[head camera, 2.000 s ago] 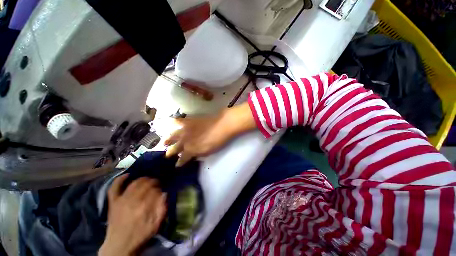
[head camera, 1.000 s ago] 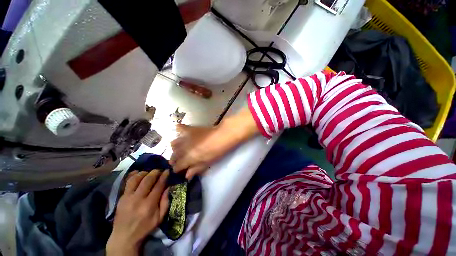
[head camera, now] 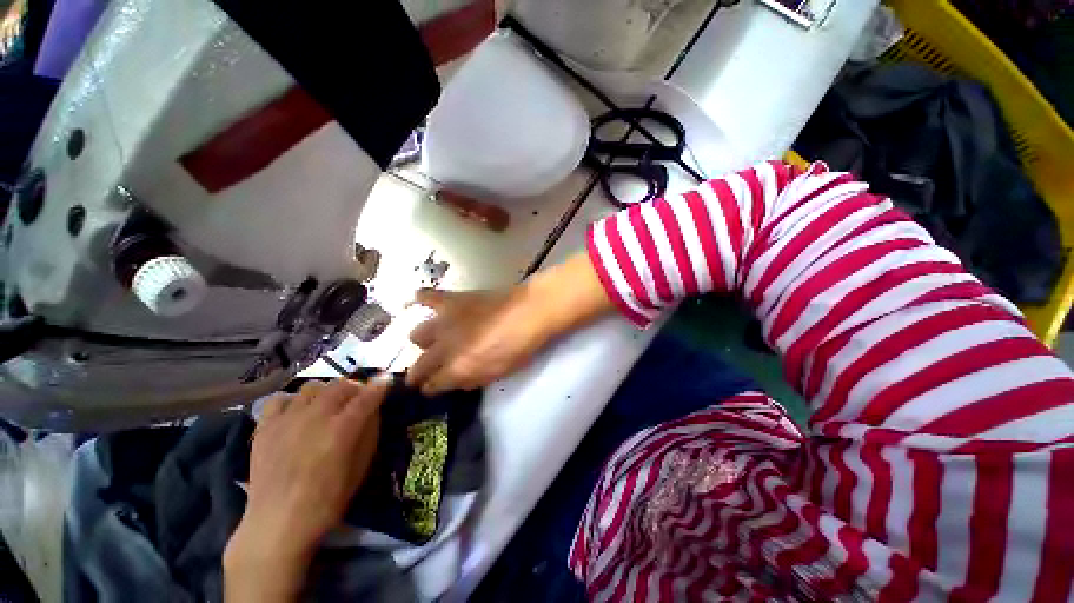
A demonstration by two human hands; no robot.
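A dark grey garment (head camera: 194, 489) lies below the white sewing machine head (head camera: 253, 71). A navy piece (head camera: 395, 501) lies on it, with a yellow-green and black patterned strip (head camera: 425, 477). My left hand (head camera: 309, 454) lies on the navy piece, fingertips at its upper edge close to the needle area (head camera: 353, 348). My right hand (head camera: 471, 338) has its fingertips at the same edge, on the right. Both hands hold the cloth edge down; the fingers partly hide it.
Black-handled scissors (head camera: 636, 147) and a red-brown-handled tool (head camera: 473, 211) lie on the machine bed (head camera: 548, 406). A white rounded plate (head camera: 504, 118) is beside the head. A yellow basket (head camera: 1001, 100) with dark cloth stands right.
My left hand has moved up to the cloth edge, and the navy piece now lies flatter and straighter under the fingers. My right hand stays near the needle area.
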